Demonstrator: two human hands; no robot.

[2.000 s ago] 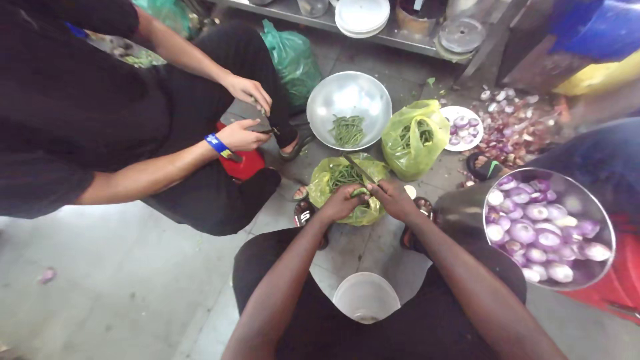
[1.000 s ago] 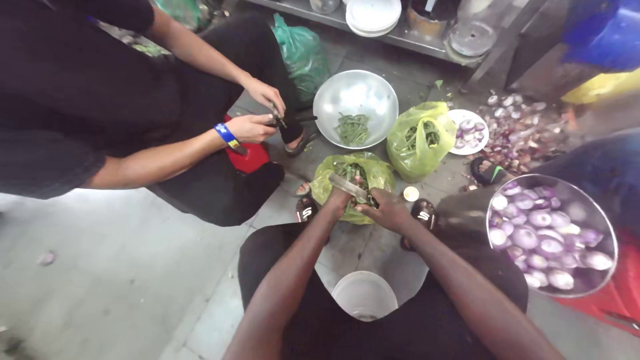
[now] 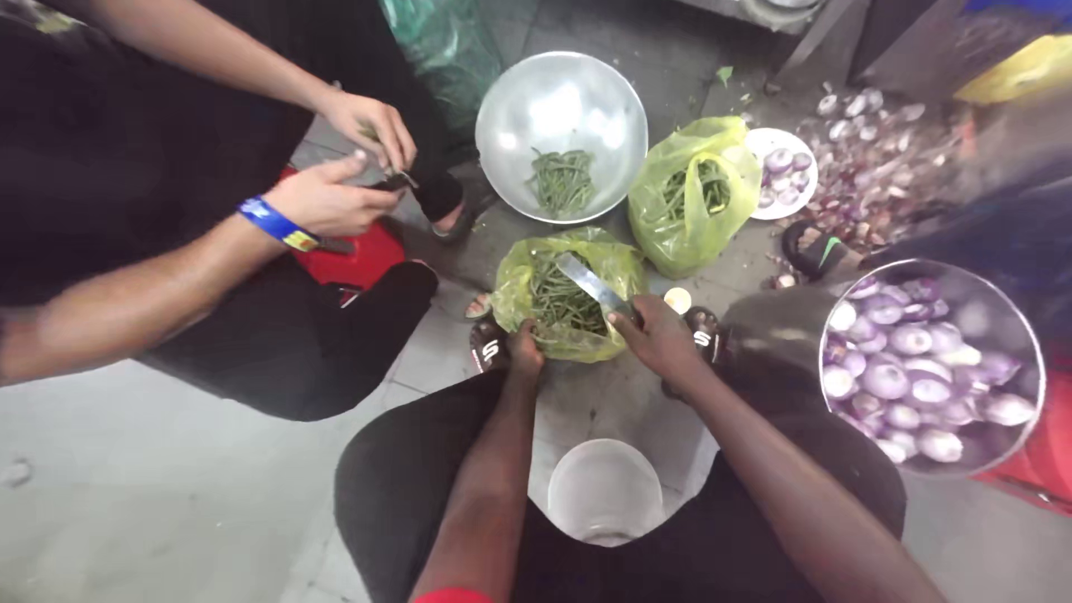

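Note:
My right hand (image 3: 657, 335) grips a knife (image 3: 593, 283) by its handle, the broad metal blade pointing up-left over green beans (image 3: 563, 303). These beans lie in an open yellow-green plastic bag (image 3: 523, 266) between my feet. My left hand (image 3: 526, 347) is at the bag's lower left edge, its fingers partly hidden, so its hold on the plastic is unclear. Beyond the bag, a metal bowl (image 3: 507, 100) holds some green beans (image 3: 563, 180). A second yellow-green bag (image 3: 682, 243) with beans stands to the bowl's right.
A co-worker's hands (image 3: 356, 172) hold a small dark item at left. A pot (image 3: 1041, 377) of peeled onions stands at right, near onion peelings (image 3: 892, 167) and a plate (image 3: 766, 142) of onions. A plastic tub (image 3: 605, 490) sits between my knees; a small pale round piece (image 3: 677, 300) lies beside the bag.
My hands have moved apart: the left is at the bag's lower edge, the right with the knife over its right side. The view has shifted somewhat.

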